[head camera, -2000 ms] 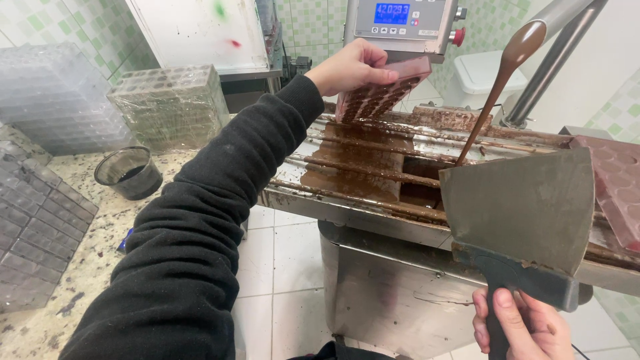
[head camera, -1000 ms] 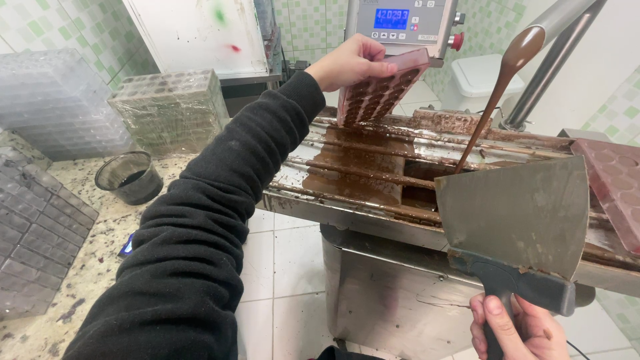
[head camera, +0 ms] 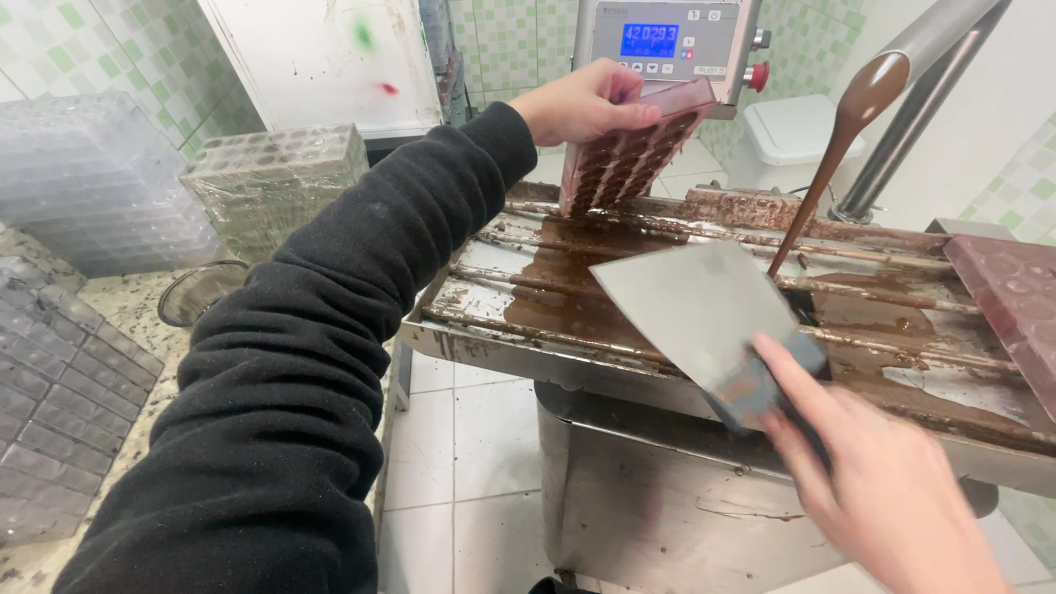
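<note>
My left hand grips the top edge of a chocolate mold, which stands steeply tilted over the far side of a chocolate-coated metal tray with rods. Its cavities face me and are coated with melted chocolate. In my right hand is the dark handle of a wide metal scraper, its blade pointing up and left above the tray, a little blurred. Right of the blade, a stream of melted chocolate falls from a metal spout into the tray. A second mold lies at the tray's right end.
On the speckled stone counter at left stand stacked clear molds, a wrapped mold stack, more molds and a dark transparent cup. A control panel with a display is behind the tray; a white lidded bin stands beyond.
My right hand has turned the scraper and brought it left and inward over the tray; before, its blade stood upright below the spout. My left hand still holds the mold over the tray's far side.
</note>
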